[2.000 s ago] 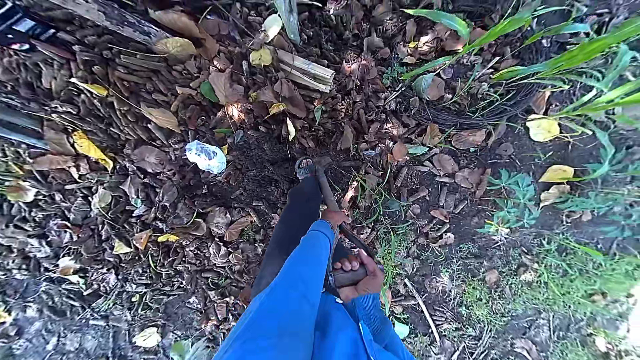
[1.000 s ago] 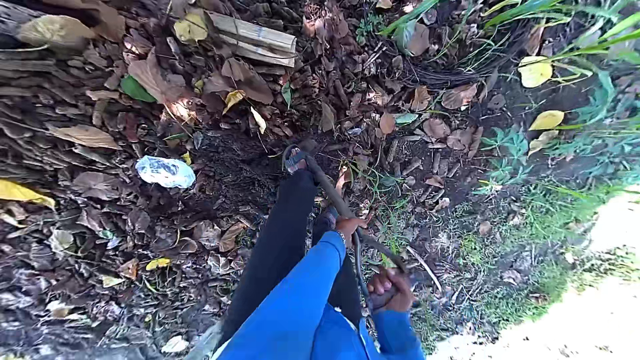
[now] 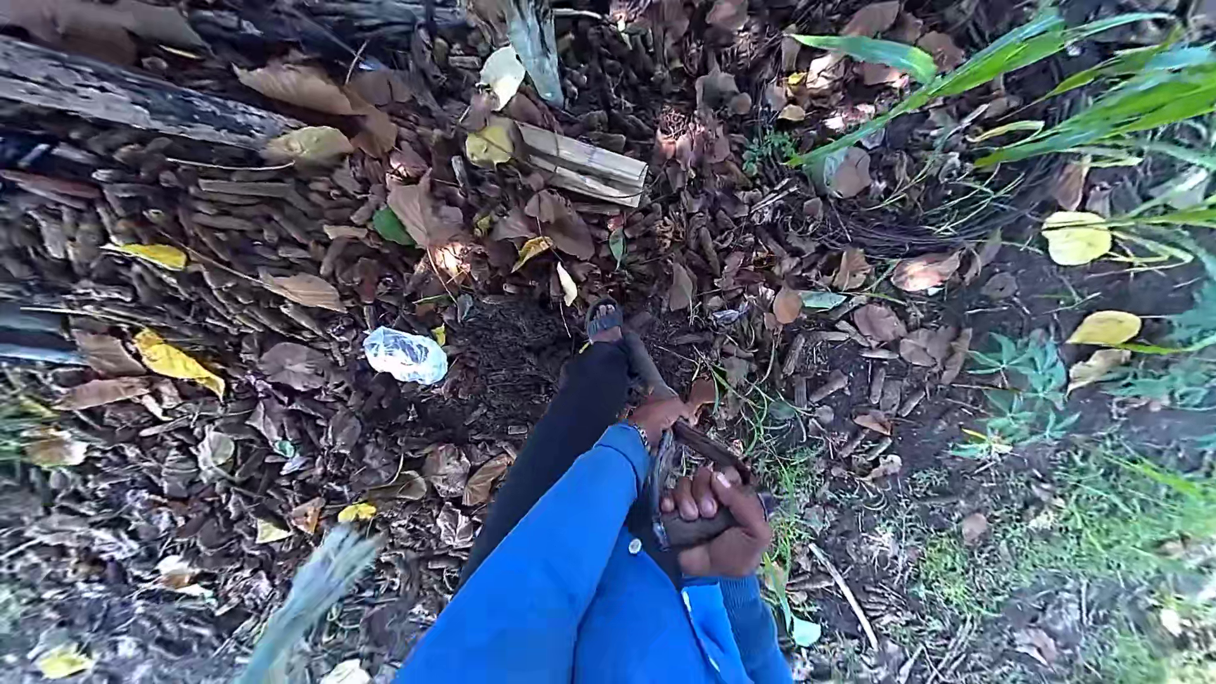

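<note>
My left hand grips the shaft of a long-handled digging tool, probably a shovel, just above its split handle. Closer to my body, my right hand is closed around the crossbar at the handle's top. The shaft slants away to my sandalled foot, beside a patch of dark loose soil. The tool's lower end is hidden by my foot and leg. Left of the soil lies a crumpled clear plastic bag.
Dry leaves and woody litter cover the ground. A split piece of wood lies beyond my foot, and a weathered log at upper left. Long green blades reach in from upper right. A thin stick lies right of my sleeve.
The view has shifted noticeably since a second ago. Both hands stay on the tool, while its top handle and my right hand have turned. My foot remains beside the dark soil.
</note>
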